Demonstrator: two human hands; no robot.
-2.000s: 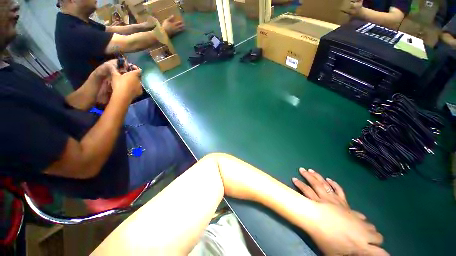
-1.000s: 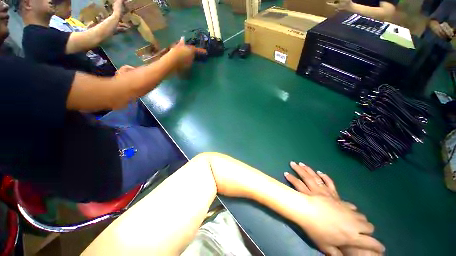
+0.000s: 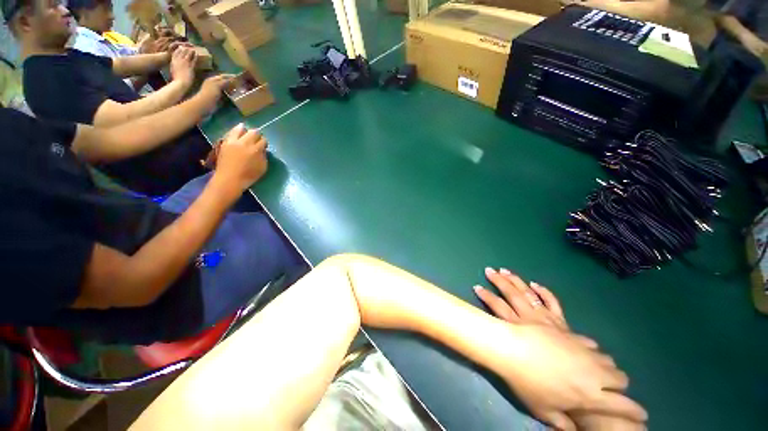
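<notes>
My left hand (image 3: 560, 375) lies palm down at the table's near edge, across my right hand, with nothing seen in it. My right hand (image 3: 526, 305) is mostly hidden under it; its spread, ringed fingers rest flat on the table. A heap of black cables (image 3: 644, 206) with shiny tips lies beyond my hands to the right. Neither hand touches the cables.
Behind the cables stand a black carton (image 3: 581, 93) and a brown carton (image 3: 459, 59). A black adapter heap (image 3: 333, 71) lies farther left. Seated people work along the left edge; one reaches into a small open box (image 3: 251, 97).
The nearest person's arm has drawn back from over the table, and that person's hands are near the edge. The view has shifted slightly. My hands keep the same pose.
</notes>
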